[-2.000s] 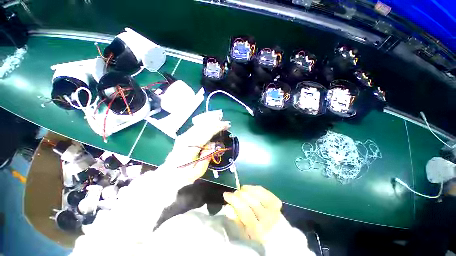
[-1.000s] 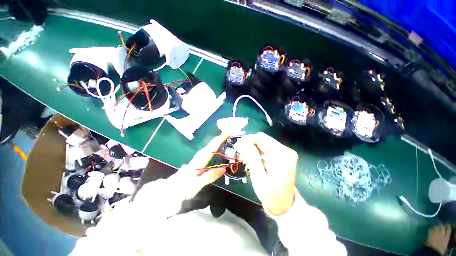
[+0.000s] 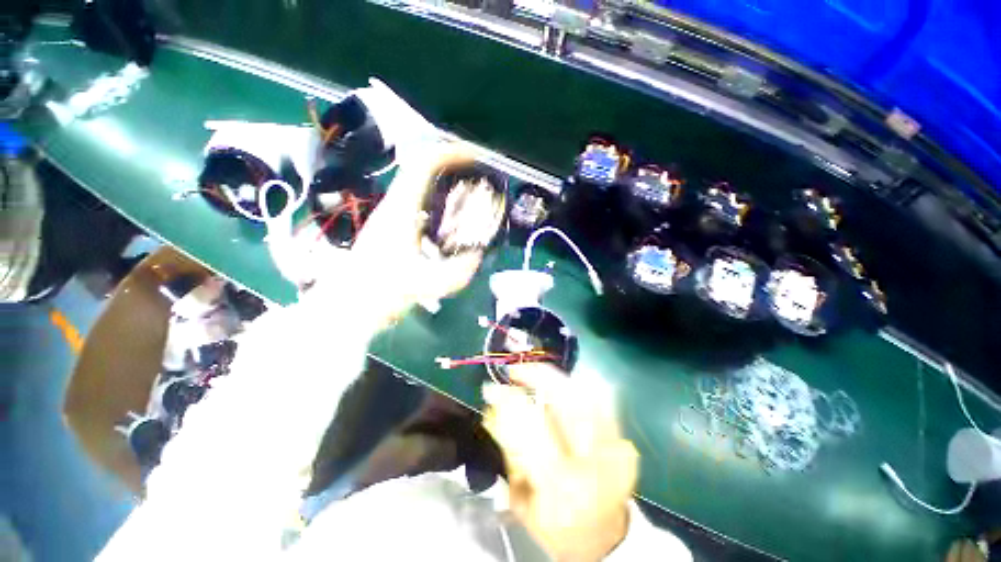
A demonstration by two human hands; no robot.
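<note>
A camera housing (image 3: 523,290) lies in front of me, its round black cup facing up, with red and dark leads across the opening and a white pigtail cable curling above it. My right hand (image 3: 562,456) is blurred; its fingers close over the cup's near rim and hide part of the leads. My left hand (image 3: 434,258) is away from this housing, up and to the left, around a dark round part (image 3: 467,211) with a pale blurred inside, perhaps a camera head.
More white housings (image 3: 263,141) lie on the green bench at left. Camera heads (image 3: 730,280) stand in rows at back right. Tangled thin ties (image 3: 774,406) lie at right, near another white part (image 3: 975,456). A cardboard box (image 3: 110,379) of housings is below left. A metal rail runs behind.
My left hand has let go of the housing and moved up-left to the dark round part. My right hand has moved down to the cup's near rim. The view has shifted.
</note>
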